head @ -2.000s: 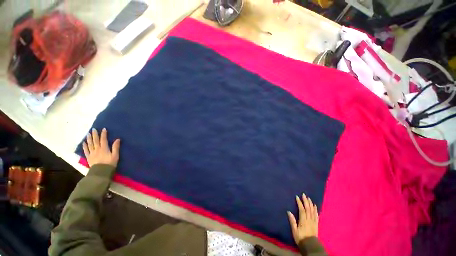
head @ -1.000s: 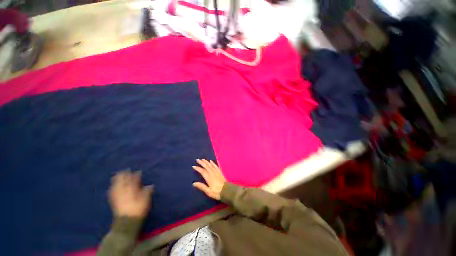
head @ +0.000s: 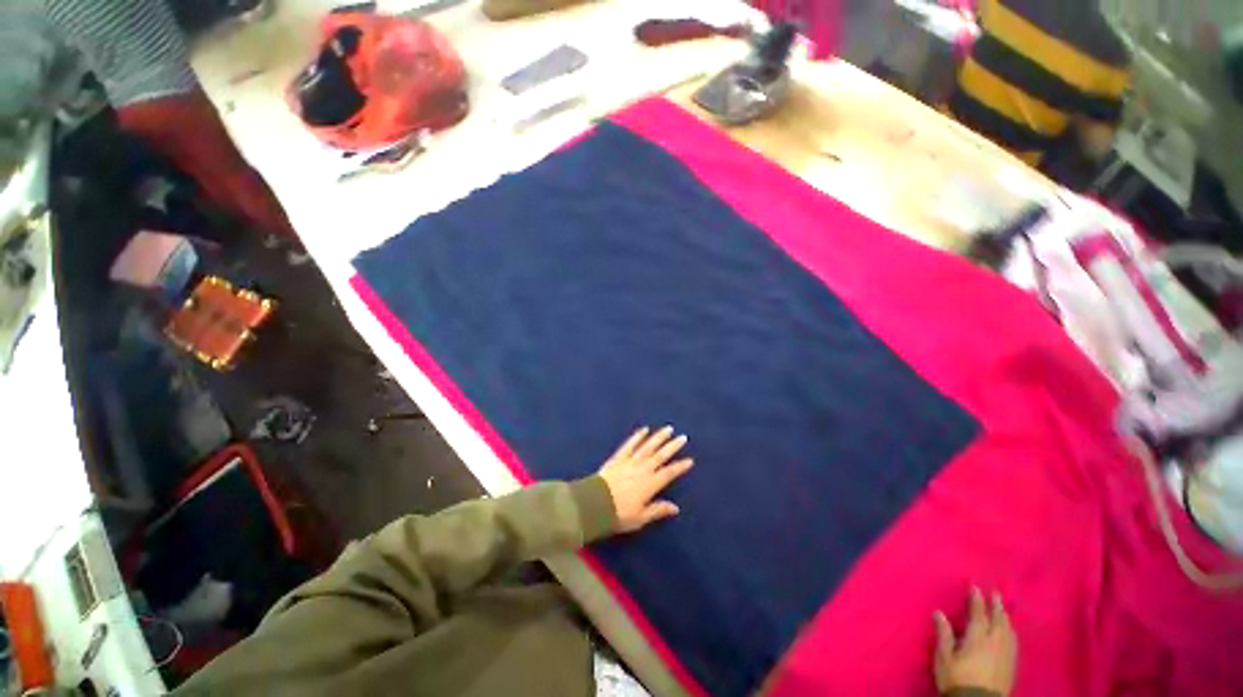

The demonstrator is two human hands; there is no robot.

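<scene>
The dark navy panel (head: 682, 313) lies flat on the larger bright pink fabric (head: 941, 545), which shows along its far and right sides and as a thin strip along its near edge. My left hand (head: 645, 478) lies on the panel near its near edge, fingers spread, holding nothing. My right hand (head: 977, 645) rests on the pink fabric to the right of the panel, at the bottom of the picture, fingers apart and empty.
An orange-red bag (head: 416, 85) and a grey flat piece (head: 545, 68) lie on the pale table at the far left. An iron (head: 747, 85) stands beyond the pink fabric. White-and-pink cloth (head: 1111, 293) and a pale hose (head: 1172, 524) are at right. Other people are partly visible beyond.
Since one second ago the view has swung left. My right hand has moved off the panel onto the pink fabric. My left hand is still on the panel.
</scene>
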